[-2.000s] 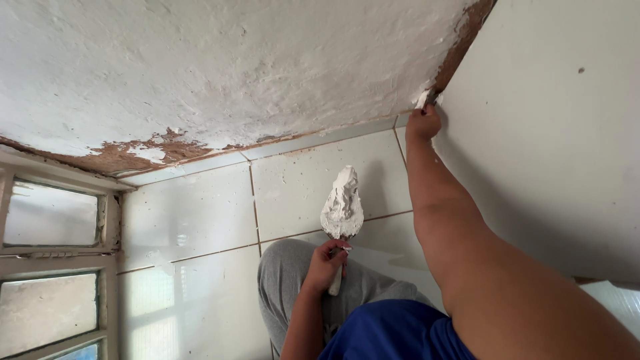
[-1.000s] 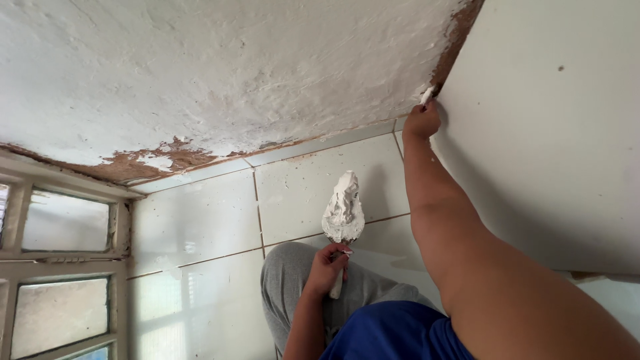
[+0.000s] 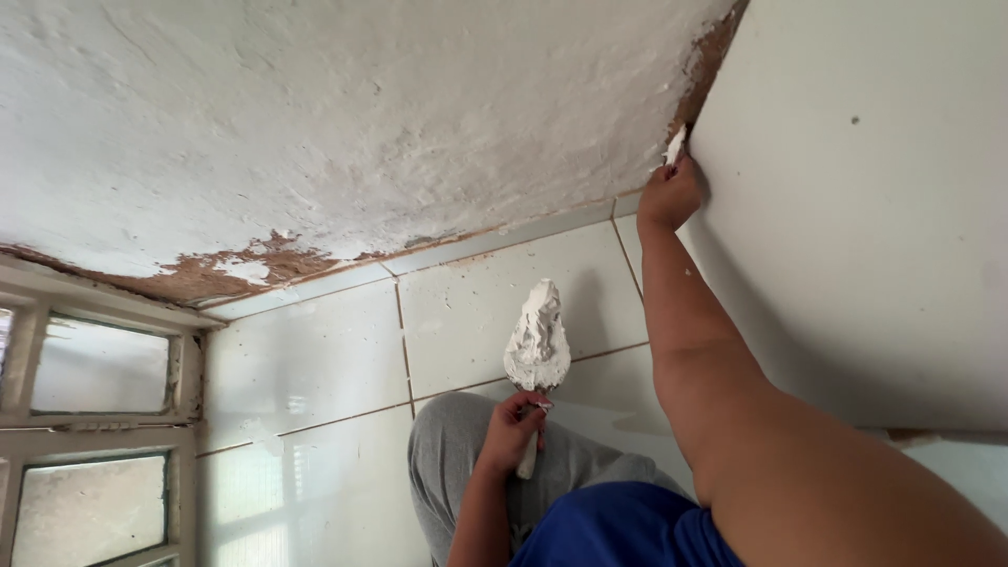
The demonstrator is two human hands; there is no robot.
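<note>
My left hand point(image 3: 516, 433) grips the handle of a trowel point(image 3: 539, 339) over my knee, its pointed blade heaped with white plaster or filler. Up at the corner, my right hand point(image 3: 671, 193) is closed on a small tool point(image 3: 676, 148), mostly hidden by the fingers and coated with white paste. That tool is at the lower end of a bare brown strip point(image 3: 705, 67), where the rough white wall point(image 3: 378, 118) meets the smooth panel. A second bare brown patch point(image 3: 244, 268) with a white smear shows low on the wall.
A smooth pale panel or wall point(image 3: 858, 205) rises close beside my right arm. Glossy tiles point(image 3: 315, 354) with brown joints lie below the plastered wall. A framed window with glass panes point(image 3: 98, 366) stands at the left. My bent knee in grey trousers is under the trowel.
My right hand stays at the corner; the white paste at its tool now stands upright along the bare strip's edge. My left hand keeps the loaded trowel in about the same place.
</note>
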